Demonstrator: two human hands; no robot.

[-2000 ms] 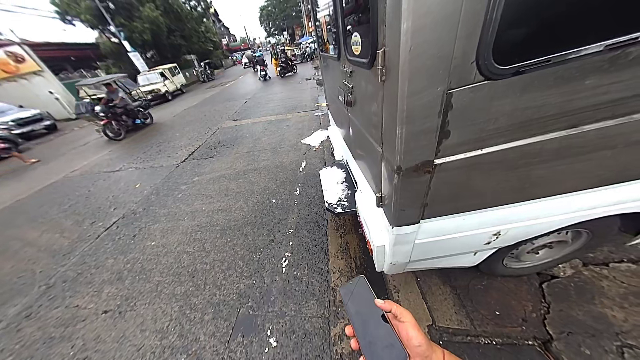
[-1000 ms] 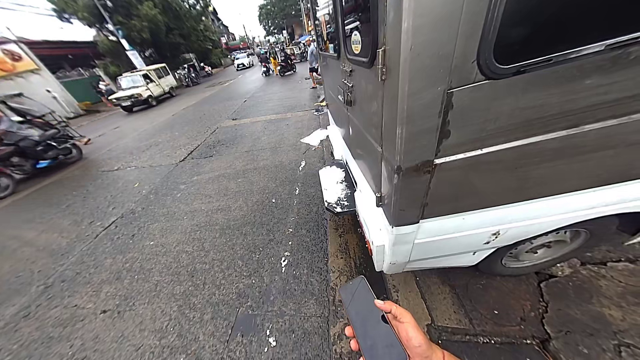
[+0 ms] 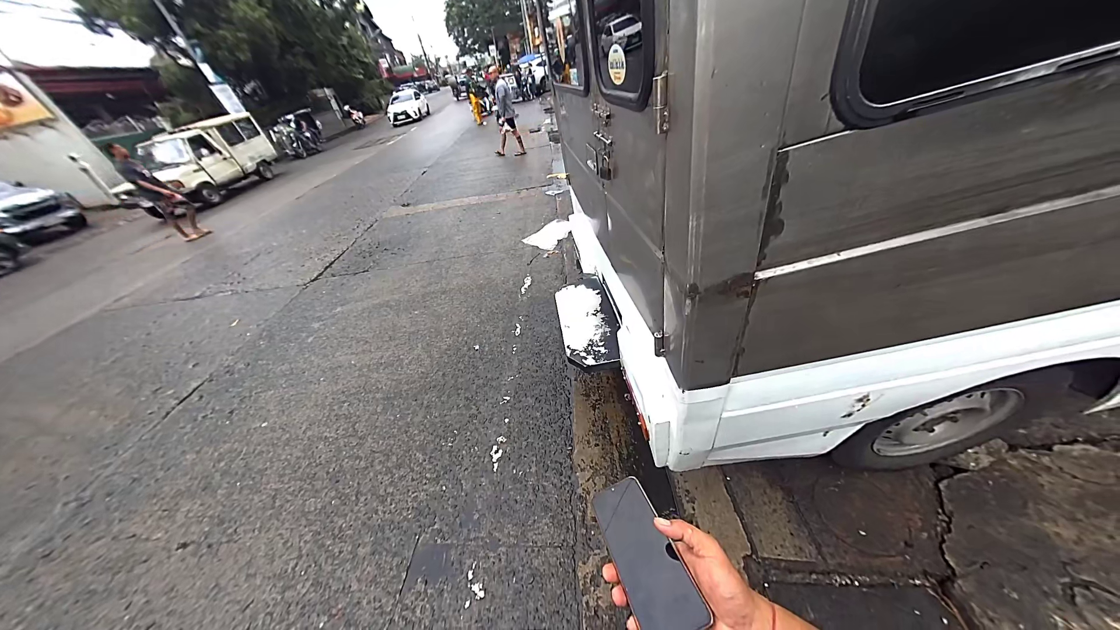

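My right hand (image 3: pixel 713 573) enters from the bottom edge, right of centre, its fingers and thumb closed around a smartphone (image 3: pixel 649 556) with a dark screen facing up. The phone is tilted, its top end pointing up and left. Beyond it stands a parked van (image 3: pixel 713 201), dark grey above and white below, with a padlocked rear door. The van's rear step (image 3: pixel 588 322) is partly covered in a white substance. My left hand is out of view.
White bits and a white sheet (image 3: pixel 548 236) lie on the wet road. A person (image 3: pixel 505 114) walks ahead; another person (image 3: pixel 157 188) is at the left. A white car (image 3: pixel 408 106) and a cream jeep (image 3: pixel 210 156) stand farther off. Cracked pavement (image 3: pixel 1041 525) lies by the van's wheel.
The motorcycle at the left has mostly passed out of view. A person on foot now shows at the left, and the white car looks nearer. My right hand has stayed on the phone.
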